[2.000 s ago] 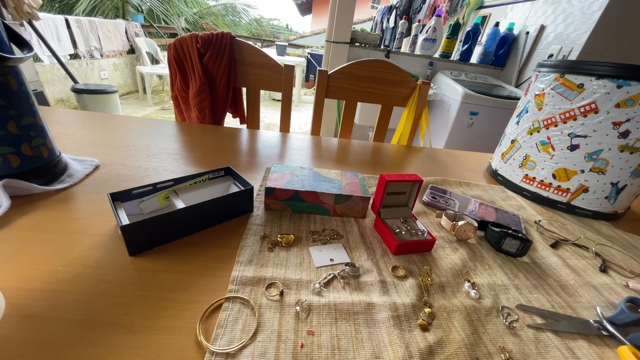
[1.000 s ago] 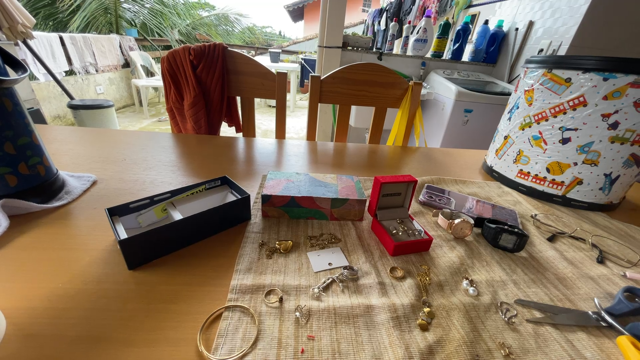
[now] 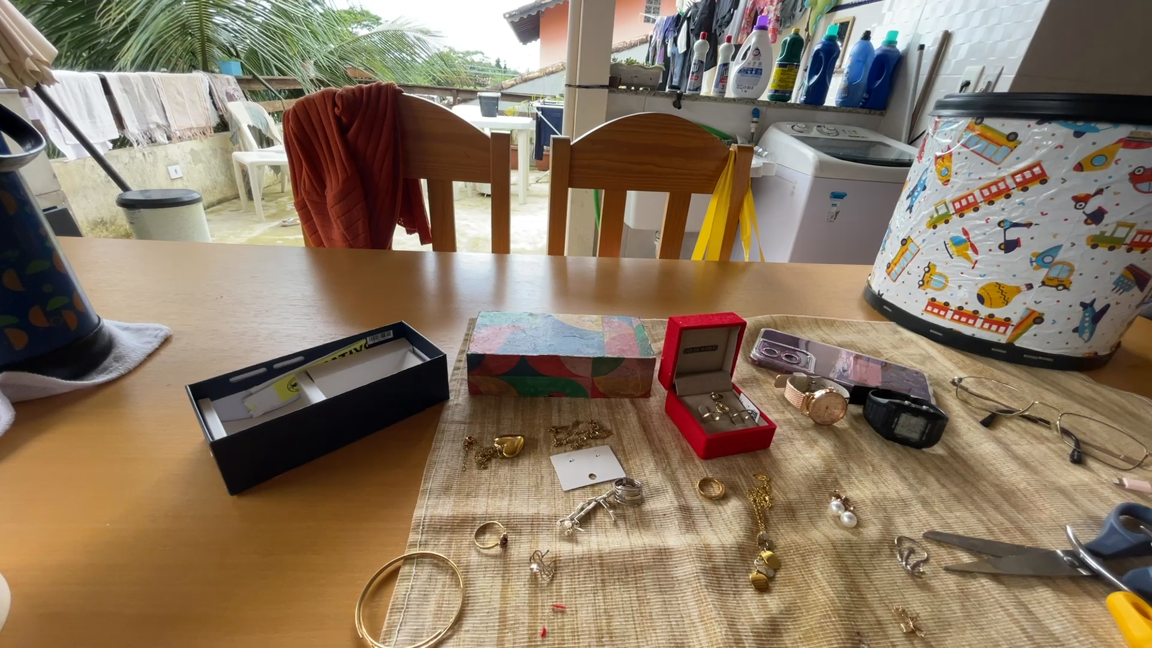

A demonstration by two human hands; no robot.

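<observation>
Neither of my hands is in the head view. On a woven beige placemat (image 3: 666, 558) stands an open red ring box (image 3: 720, 436) with small jewelry inside, beside a colorful patterned box (image 3: 560, 360). Around them lie a gold heart pendant (image 3: 508, 445), a white card (image 3: 587, 467), a gold ring (image 3: 710, 489), a ring with a dark stone (image 3: 491, 536), pearl earrings (image 3: 843, 513), a gold chain (image 3: 760, 504) and silver rings (image 3: 627, 490). A gold bangle (image 3: 409, 560) lies partly off the placemat's left edge. A rose-gold wristwatch (image 3: 826, 405) and a black digital watch (image 3: 905, 419) lie at the right.
An open dark box (image 3: 324, 441) rests left of the placemat. A phone in a clear case (image 3: 792, 354), eyeglasses (image 3: 1035, 409) and open scissors (image 3: 1035, 558) lie at right. Behind stand a transport-patterned container (image 3: 1017, 234) and two wooden chairs (image 3: 643, 135). A blue vessel (image 3: 36, 261) stands left.
</observation>
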